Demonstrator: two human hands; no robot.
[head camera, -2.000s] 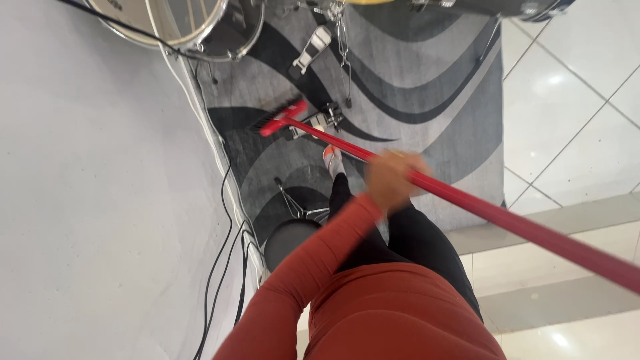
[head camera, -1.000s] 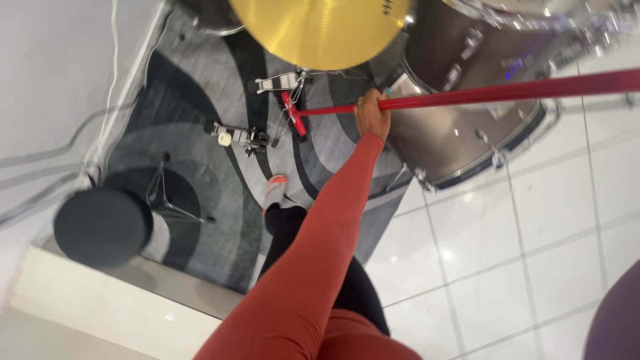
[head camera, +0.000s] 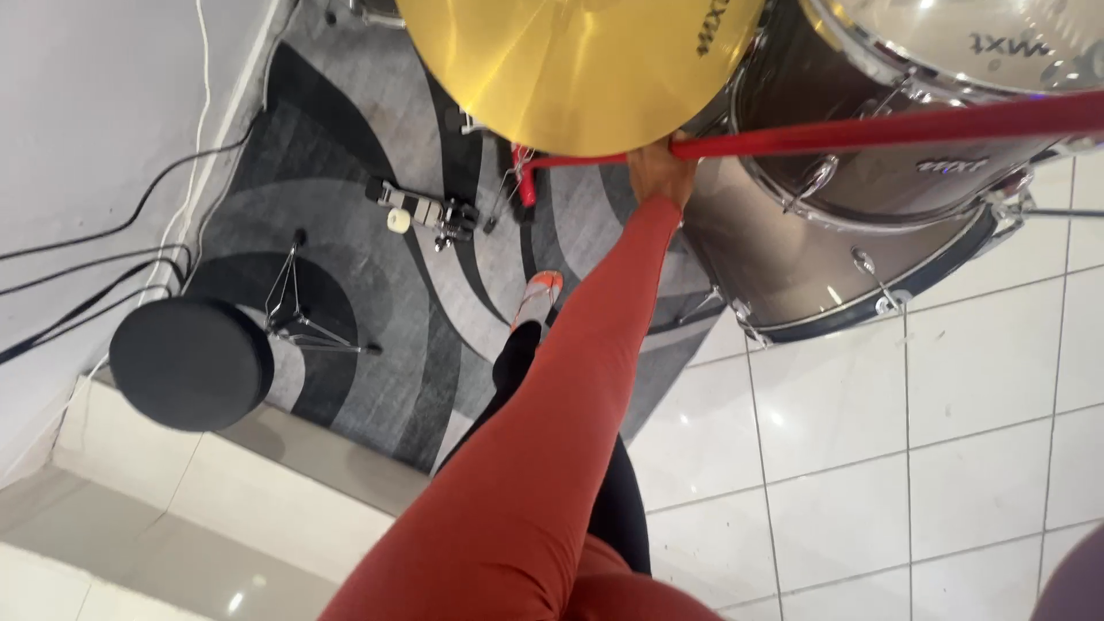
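My left hand (head camera: 662, 177), at the end of a rust-red sleeve, is closed around the red handle (head camera: 819, 134) of a broom or brush, partly hidden by the cymbal's edge. The handle runs out of view on the right. Its narrow red head (head camera: 524, 177) rests on the patterned grey carpet (head camera: 379, 285), just below the gold cymbal (head camera: 586, 69) and beside a metal stand leg. Left of the head lies a drum pedal (head camera: 427, 211) with a pale round beater. My right hand is not in view.
A round black stool (head camera: 191, 364) with thin tripod legs stands at the left, near black cables (head camera: 129, 198) along the wall. Large brown drums (head camera: 802, 250) fill the upper right. White floor tiles (head camera: 837, 379) lie beside the carpet, and a tiled step edge (head camera: 285, 483) runs below it.
The view has shifted strongly, bringing the cymbal, drums and stool into sight. My left hand still grips the handle, and the red head has moved from one pedal to a spot between pedals.
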